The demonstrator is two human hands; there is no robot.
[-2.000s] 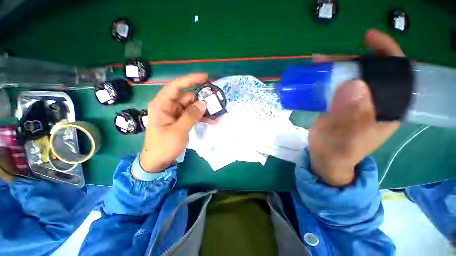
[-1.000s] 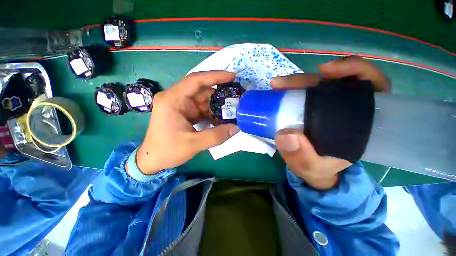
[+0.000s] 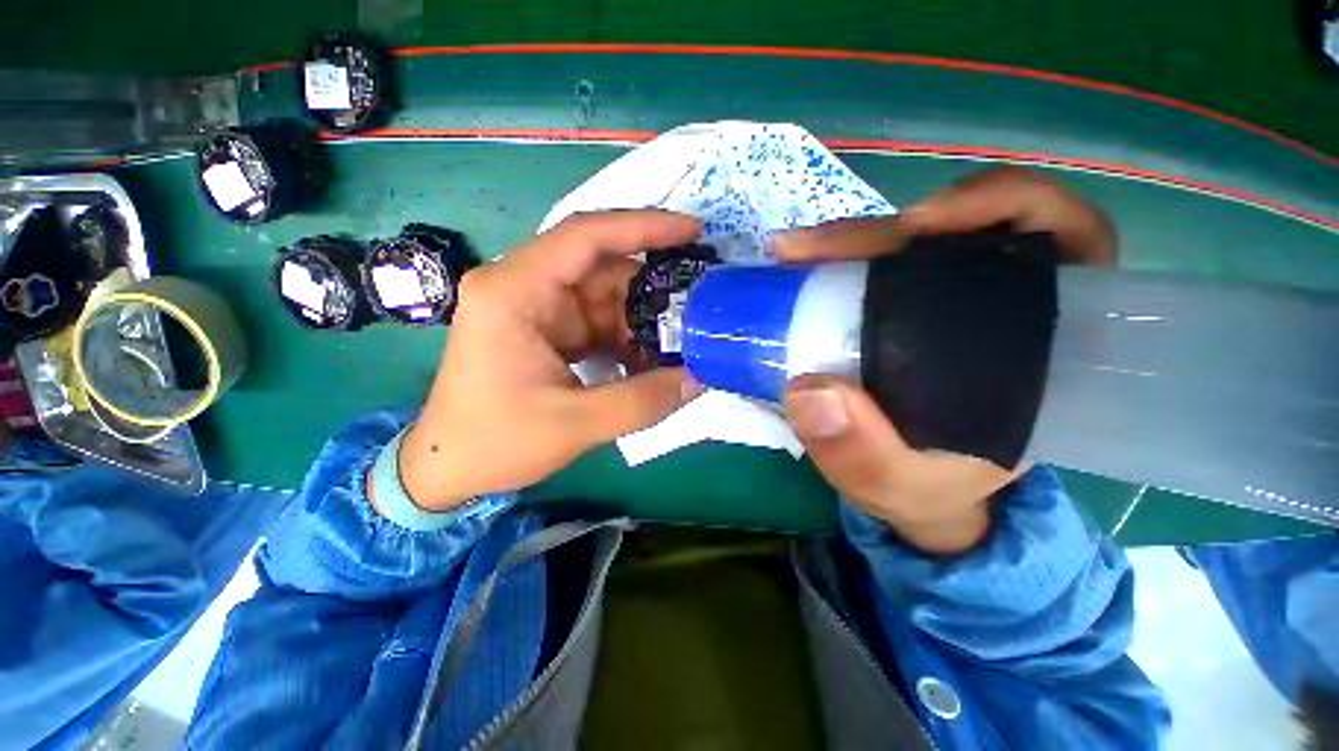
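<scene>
My left hand [image 3: 521, 352] holds a small round black module [image 3: 661, 301] between thumb and fingers, its face turned to the right. My right hand [image 3: 918, 477] is closed around the large dispensing syringe [image 3: 1175, 389], near its black sleeve [image 3: 962, 345]. The syringe lies almost level, and its blue front end [image 3: 742, 330] overlaps the right part of the module and its white square. The needle is hidden, so contact cannot be told. A white cloth with blue specks [image 3: 786, 184] lies under both hands.
Several black modules [image 3: 414, 276] stand on the green bench to the left. A yellowish tape roll [image 3: 228, 352] rests at a shiny tray [image 3: 129, 220]. The green belt [image 3: 822, 37] runs behind a red line. Blue sleeves of people [image 3: 88, 587] show at both sides.
The syringe has come from the right to the module in my left hand, and the module has turned. The view has shifted. Over the last second the syringe moved slightly left.
</scene>
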